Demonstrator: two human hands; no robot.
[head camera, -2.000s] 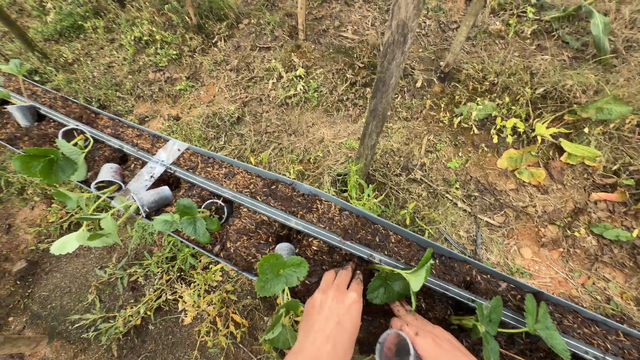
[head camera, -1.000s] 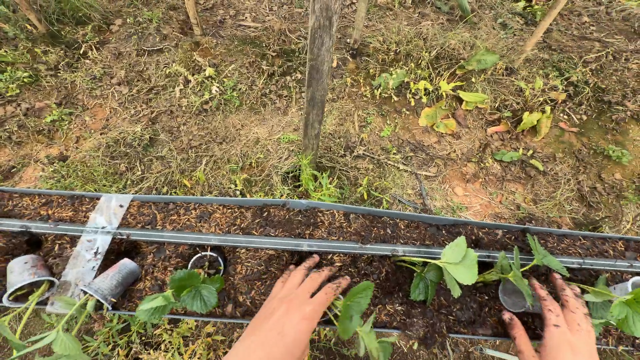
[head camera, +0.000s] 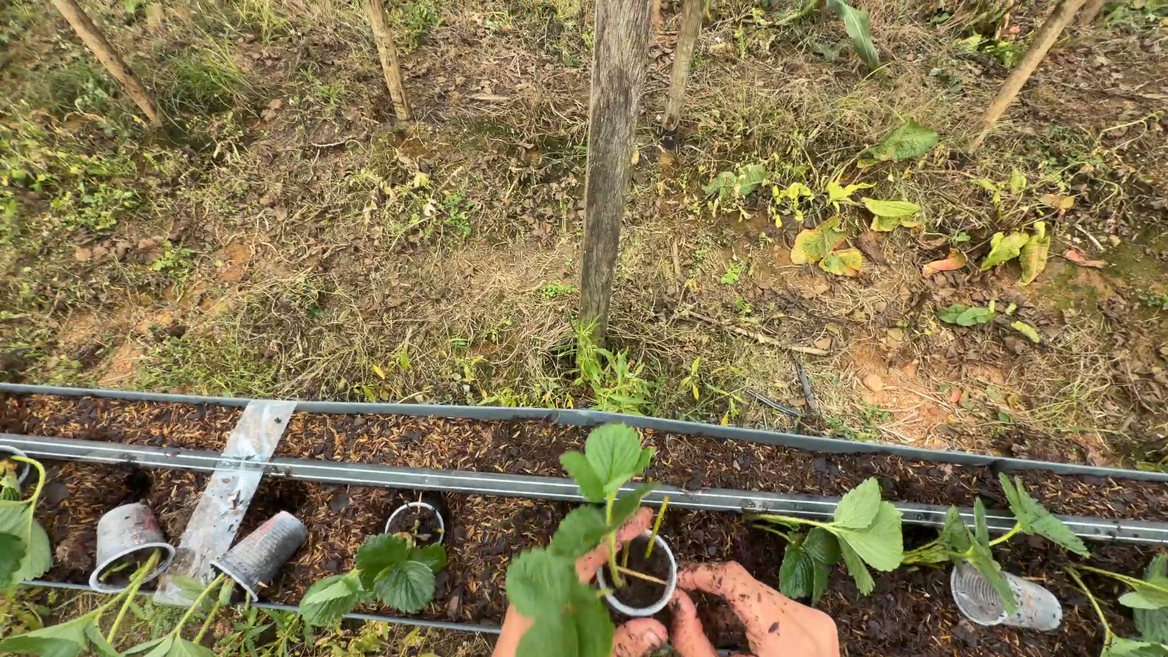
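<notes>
A strawberry seedling in a small plastic cup (head camera: 641, 584) is held upright at the lower middle of the view. My left hand (head camera: 607, 557), partly hidden behind the seedling's leaves (head camera: 557, 584), grips the cup from the left. Soil-stained fingers of my right hand (head camera: 744, 607) touch the cup's right side. Beneath both hands lies the dark planting mix (head camera: 484, 547) of a long trough. To the right, a leafy seedling (head camera: 853, 538) leans over the mix.
A black drip line (head camera: 411, 476) runs along the trough, crossed by a clear plastic strip (head camera: 228, 493). Cups lie tipped at left (head camera: 263, 552) and right (head camera: 1004, 598); another cup (head camera: 416, 525) sits in the mix. Behind the trough edge (head camera: 474, 412) stands a wooden post (head camera: 613, 164).
Both hands, apart over the trough one second ago, have come together around a cup with a seedling. My right hand has moved left, away from the tipped cup at right.
</notes>
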